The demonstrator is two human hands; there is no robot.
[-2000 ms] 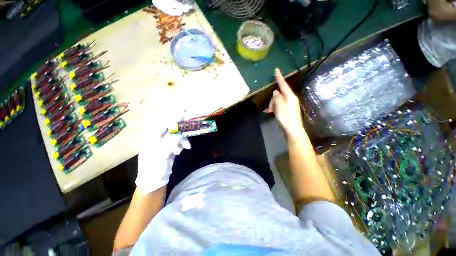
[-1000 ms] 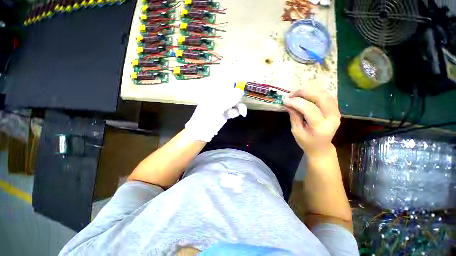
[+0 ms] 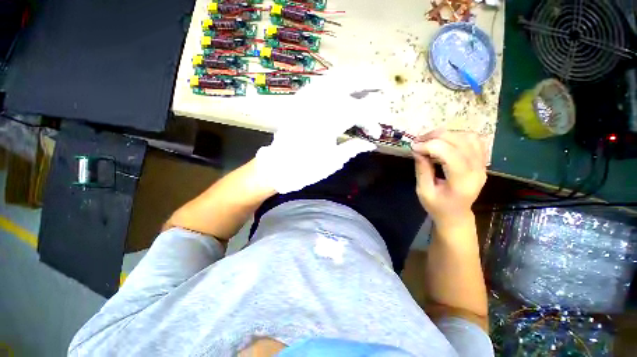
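Observation:
A circuit board [image 3: 392, 134] with a dark row of parts and thin red wires is held at the near edge of the cream board [image 3: 370, 63]. My left hand [image 3: 307, 150], in a white glove, grips its left end and hides much of it. My bare right hand [image 3: 450, 167] pinches its right end between thumb and fingers. A small grey blurred patch shows at the glove's top edge; I cannot tell what it is. Similar circuit boards [image 3: 279, 82] lie in two columns at the left of the cream board.
A round paste tub [image 3: 447, 45] with a blue stick [image 3: 466, 78] stands at the right, copper strips [image 3: 450, 10] beyond it. A yellowish round pot [image 3: 552, 111], fan grille [image 3: 574, 35] and cables are further right. Clear plastic packaging [image 3: 559, 254] lies lower right, a solder reel [image 3: 83, 170] at left.
My left hand has shifted over the board and now covers its yellow end. My right hand, earlier pointing away from the board, took its right end and still holds it. The view has swung right.

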